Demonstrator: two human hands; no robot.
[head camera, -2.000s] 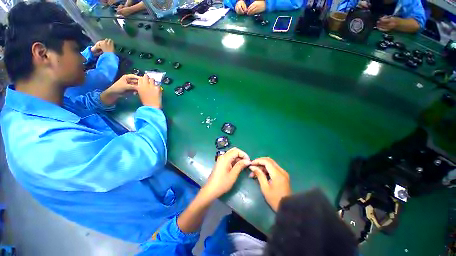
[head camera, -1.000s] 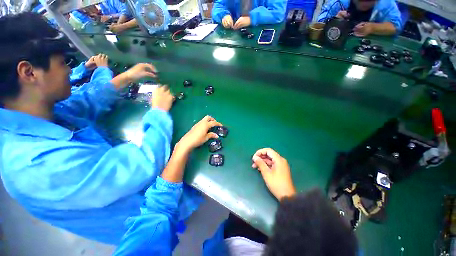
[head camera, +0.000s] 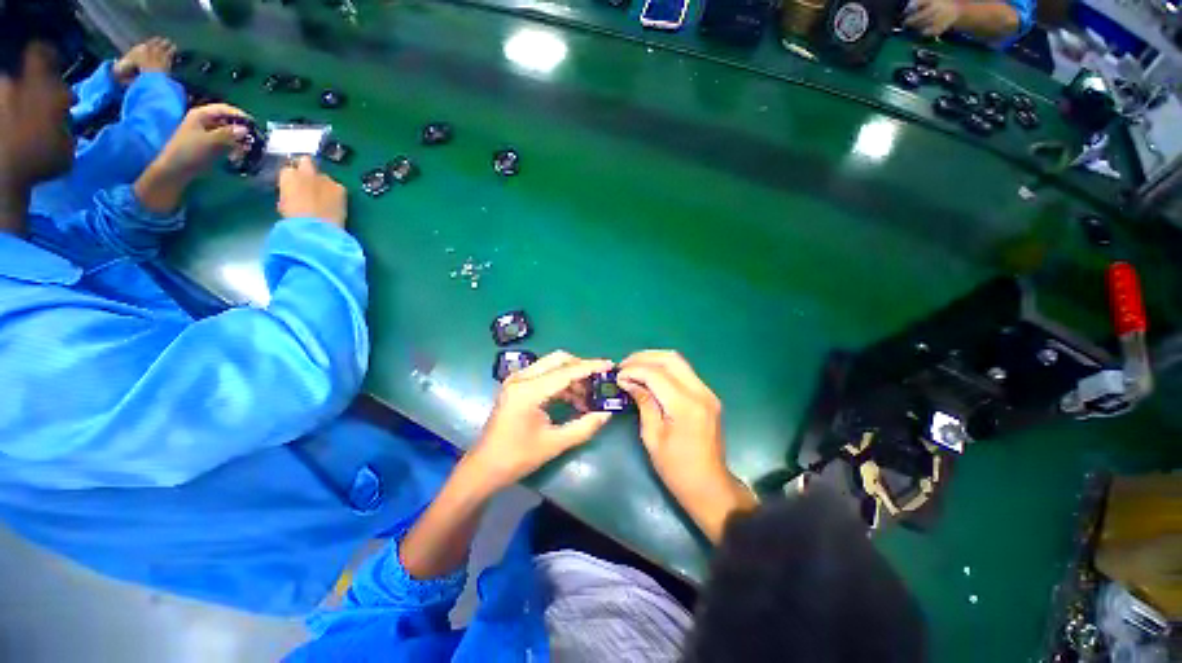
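Observation:
A small black device unit (head camera: 609, 390) is held between both hands above the green mat near the bench edge. My left hand (head camera: 542, 417) grips it from the left between thumb and fingers. My right hand (head camera: 674, 421) touches its right side with the fingertips; whether it holds a small part there cannot be seen. Two more units lie on the mat just beyond my left hand, one in the open (head camera: 511, 326) and one partly hidden by the fingers (head camera: 513, 364). Pale specks (head camera: 469, 269) lie farther off to the left.
The black toggle-clamp fixture (head camera: 998, 376) with its red handle (head camera: 1125, 298) stands on the right. A parts tray edge (head camera: 1082, 570) shows at lower right. A neighbouring worker in blue (head camera: 195, 376) sits close on the left. More units lie along the bench and at the far right.
My left hand has come back from the row with a unit, and my right hand has met it. The view has shifted, showing more of the right side.

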